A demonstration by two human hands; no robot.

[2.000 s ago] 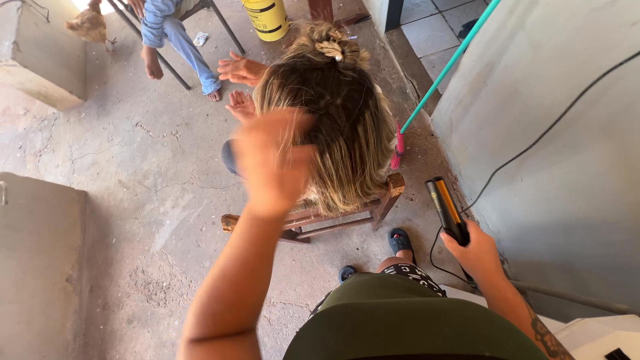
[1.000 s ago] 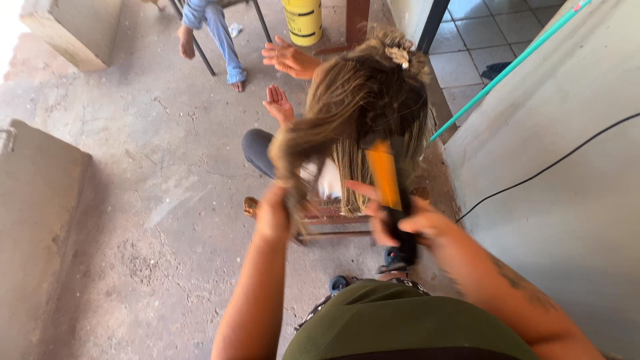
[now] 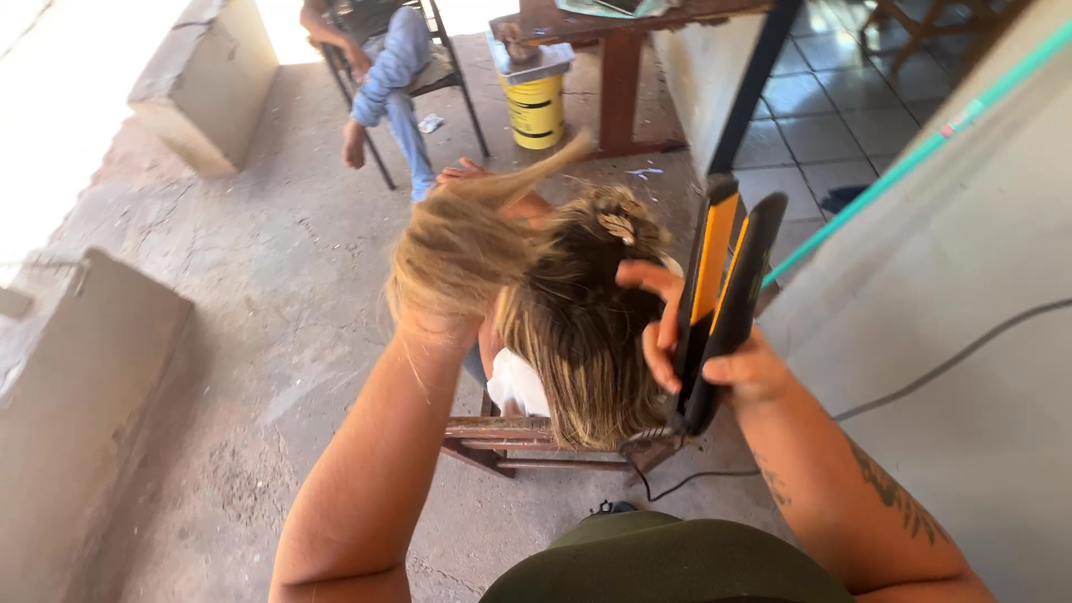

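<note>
A person with long streaked hair (image 3: 586, 343) sits on a wooden chair (image 3: 502, 431) with their back to me. My left hand (image 3: 444, 322) is raised at the left of the head, largely hidden by a lifted lock of hair (image 3: 469, 243) that drapes over it. In my right hand (image 3: 712, 352) is a black hair straightener (image 3: 712, 310), upright beside the head, its orange plates apart with no hair between them. A claw clip (image 3: 617, 228) sits in the hair on top. The straightener's cord (image 3: 946, 360) runs off to the right.
Another person (image 3: 394, 75) sits on a metal-framed chair ahead. A yellow bucket (image 3: 536, 109) stands beside a wooden table (image 3: 620, 92). Low masonry blocks (image 3: 92, 402) are at the left. A green pole (image 3: 904, 167) leans along the wall (image 3: 938, 444) at the right.
My right hand has brought the straightener up from low at the right to beside the head; its plates are now apart. My left hand has lifted the lock of hair higher.
</note>
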